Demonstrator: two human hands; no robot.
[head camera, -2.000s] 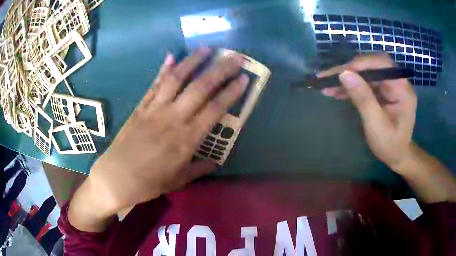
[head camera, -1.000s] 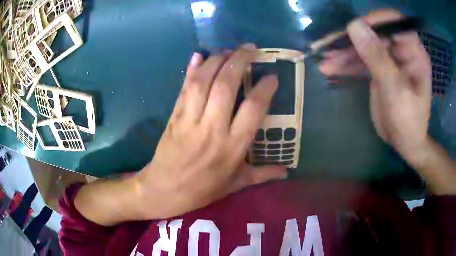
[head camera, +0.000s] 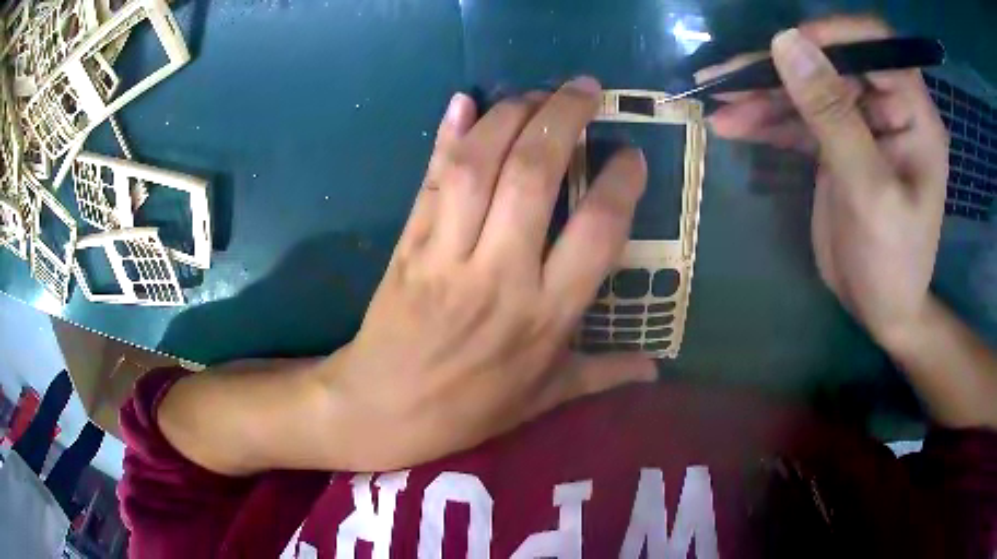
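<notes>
A gold-beige phone front cover (head camera: 691, 186) lies on the dark-green table, its keypad holes toward me. My left hand (head camera: 492, 240) is spread over its left side, with fingers on the frame and in the screen window. My right hand (head camera: 847, 142) holds black tweezers (head camera: 875, 55); their thin metal tip reaches the cover's top edge. A small dark rectangle (head camera: 636, 105) sits at the top slot, by the tip; I cannot tell if the tip touches it.
A pile of loose covers (head camera: 66, 66) lies at the far left, with single covers (head camera: 200, 218) at its edge. A dark sticker sheet (head camera: 968, 153) lies at the far right, partly behind my right hand. A cardboard box (head camera: 93, 366) is below the table edge (head camera: 164, 355).
The cover has moved right and turned upright under my left hand. The tweezers have moved from near the sticker sheet to the cover's top edge, where a dark rectangle now shows.
</notes>
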